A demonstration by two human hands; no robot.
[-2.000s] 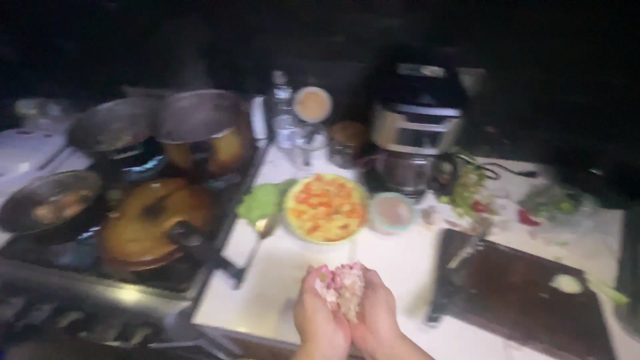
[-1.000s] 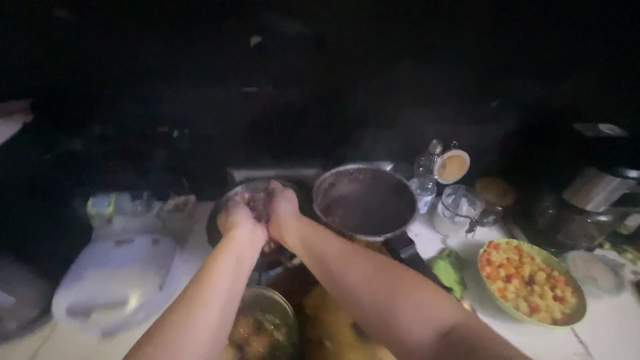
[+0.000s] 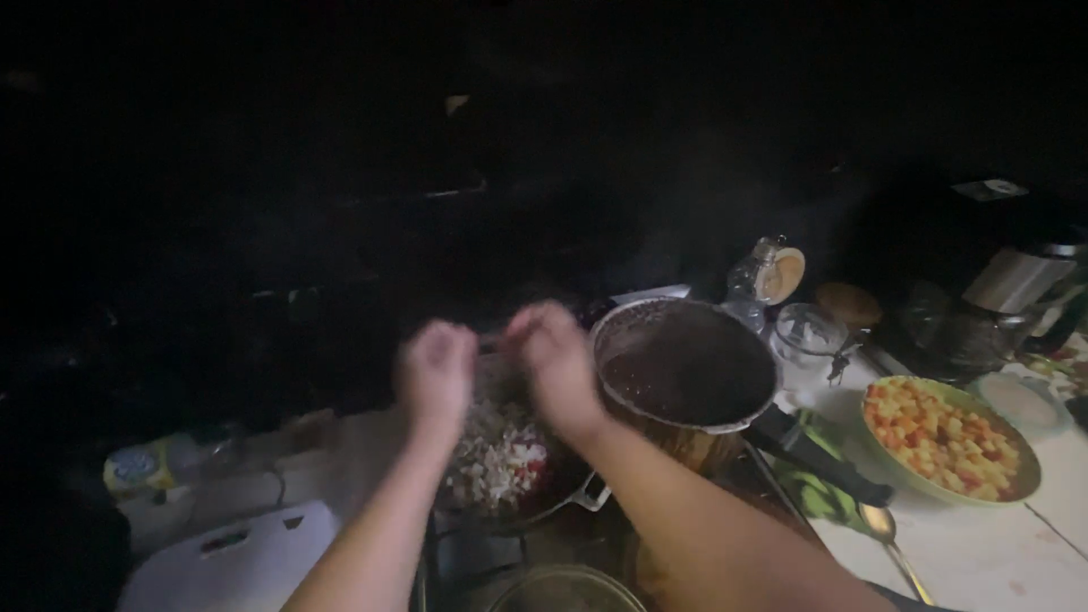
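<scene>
Both hands are raised and blurred above a dark pan [image 3: 557,489] on the stove. My left hand [image 3: 438,365] is over the pan's left side with its fingers curled. My right hand [image 3: 548,353] is a little apart from it, over the right side, fingers also bent. Whether bits cling to either hand is too blurred to tell. Chopped onion [image 3: 497,467], white with some pinkish-red pieces, lies in the pan between my forearms. Right of my right hand stands a deep pot [image 3: 693,365] of dark contents.
A bowl of diced orange and yellow pieces [image 3: 948,442] stands at right, near a metal spoon [image 3: 884,527], a green cloth [image 3: 820,476] and an open glass jar [image 3: 807,331]. A glass lid [image 3: 565,591] is at the bottom. A white plastic item [image 3: 234,561] lies left.
My cupped hands held chopped onion over the counter two seconds ago, then moved left to the stove. Now they have parted, and chopped onion shows in the pan. The view has swung left.
</scene>
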